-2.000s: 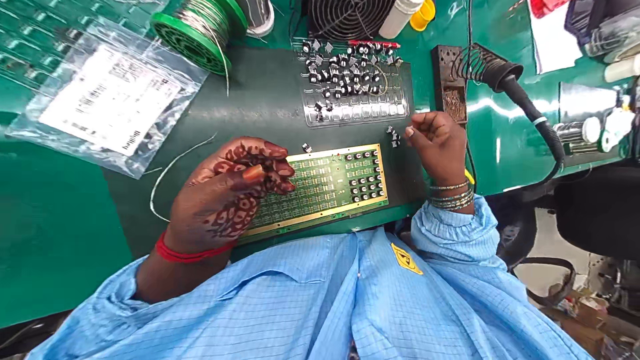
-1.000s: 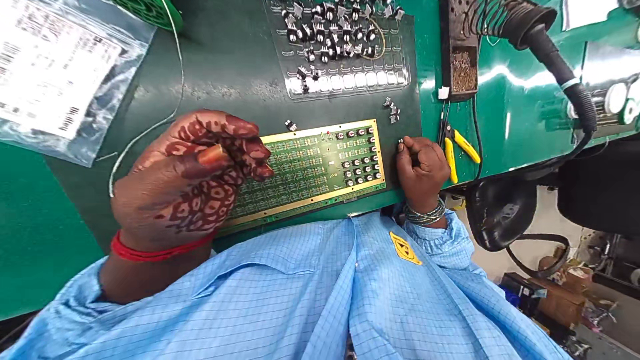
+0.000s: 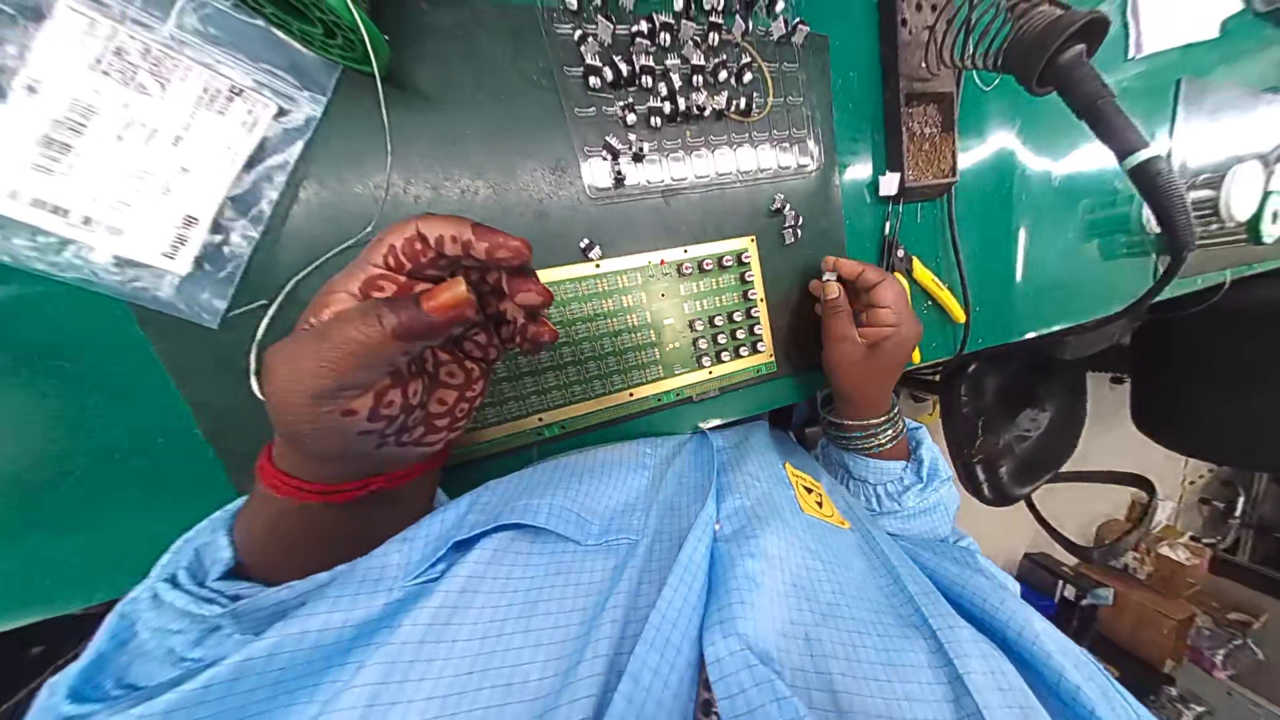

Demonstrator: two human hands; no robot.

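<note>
My left hand (image 3: 410, 350) is raised over the left end of a green circuit board (image 3: 640, 330), its fingers curled inward; whether anything lies between them cannot be told. Right of the board, my right hand (image 3: 862, 325) pinches a small component (image 3: 829, 277) between thumb and forefinger. Several round black-and-white components (image 3: 722, 338) stand on the board's right end. One loose component (image 3: 590, 248) lies by the board's far edge, and several more (image 3: 787, 220) rest on the dark mat beyond my right hand. A clear plastic tray (image 3: 700, 165) behind the board bears a heap of similar components (image 3: 665, 65).
A soldering iron (image 3: 1110, 110) sits in its coiled stand at the right, beside a tip-cleaning tray (image 3: 928, 140). Yellow-handled cutters (image 3: 925, 285) lie near my right hand. At left are a labelled plastic bag (image 3: 150, 140), a green spool (image 3: 325, 30) and a loose wire (image 3: 378, 200).
The view has shifted closer to the mat. My right hand has come down from near the loose components to beside the board's right end. My left hand stays over the board's left part.
</note>
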